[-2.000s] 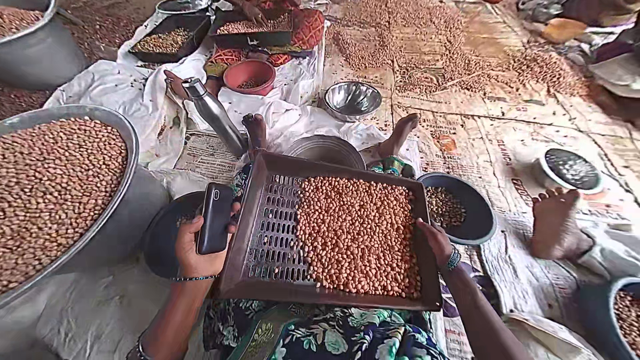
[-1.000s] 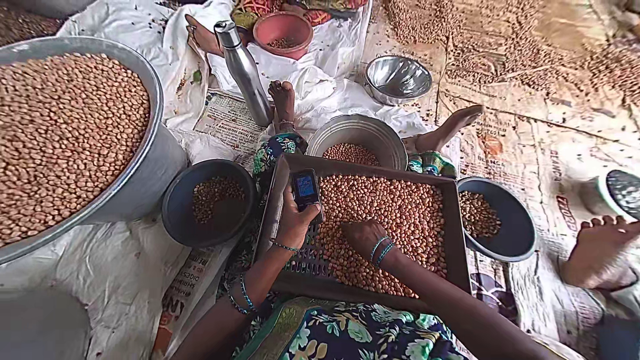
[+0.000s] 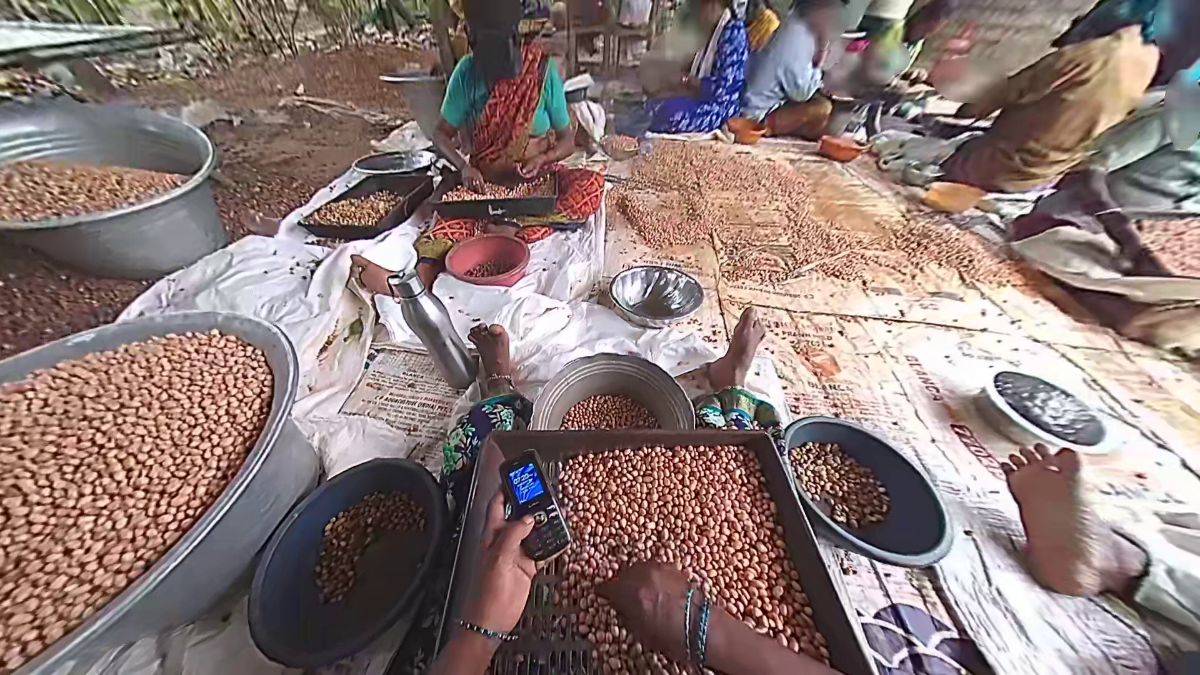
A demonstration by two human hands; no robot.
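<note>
My left hand [image 3: 506, 572] holds a keypad mobile phone [image 3: 534, 504], its lit screen facing up, over the left side of a dark slotted tray [image 3: 787, 497]. Reddish-brown nuts or seeds [image 3: 675, 506] cover most of the tray, which rests on my lap. My right hand [image 3: 649, 605] lies on them near the tray's lower middle, fingers bent down; whether it grips any is hidden. Just beyond the tray stands a round metal basin [image 3: 614, 367] with more of them. A dark tub [image 3: 277, 581] is left of the tray, and a blue-grey tub [image 3: 923, 525] is right of it.
A large metal tub [image 3: 291, 441] heaped with nuts stands at the left. Ahead are a steel bottle [image 3: 433, 328], a shiny bowl [image 3: 656, 295] and a red bowl [image 3: 487, 260]. A person [image 3: 506, 112] sits sorting beyond. Another person's bare foot [image 3: 1055, 516] is at the right.
Two seconds ago my right hand held the tray's right edge; it is now on the nuts. The phone showed its back then and shows its lit screen now. The view has tilted up.
</note>
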